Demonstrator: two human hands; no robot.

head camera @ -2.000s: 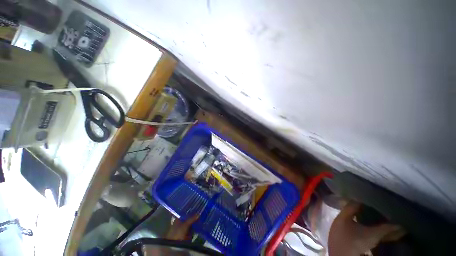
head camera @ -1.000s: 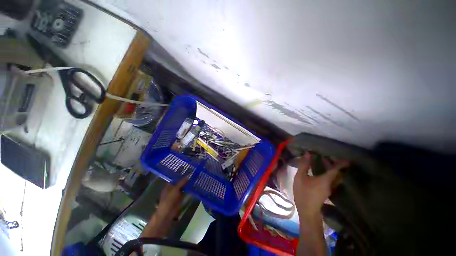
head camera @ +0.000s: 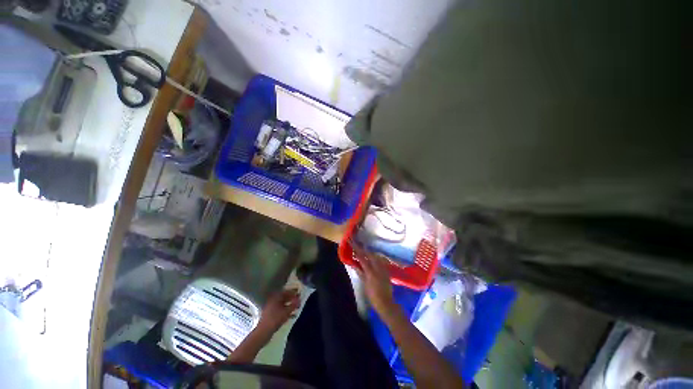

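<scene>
A red plastic basket (head camera: 406, 273) holds white bands or strips (head camera: 387, 224) and clear bags. My right hand (head camera: 374, 277) is at the red basket's near-left rim, fingers pointing up; whether it grips the rim is unclear. A blue slotted basket (head camera: 285, 199) sits beyond it, with pens, small metal tools and a yellow item (head camera: 299, 157) inside, and a white flat piece against its back wall. My left hand (head camera: 281, 305) is low, between the round slatted stool (head camera: 214, 323) and my dark-clothed leg, fingers curled. No held thing shows in it.
Dark green hanging fabric (head camera: 562, 152) covers the upper right. A large blue bin (head camera: 494, 315) with clear bags stands below the red basket. Black-handled scissors (head camera: 135, 78) lie on the white table (head camera: 144, 137) at left. A brown board (head camera: 281, 216) lies under the blue basket.
My right hand has moved from the red basket's far side to its near rim. My left hand has moved down, away from the blue basket. The view has shifted, showing green fabric and the blue bin.
</scene>
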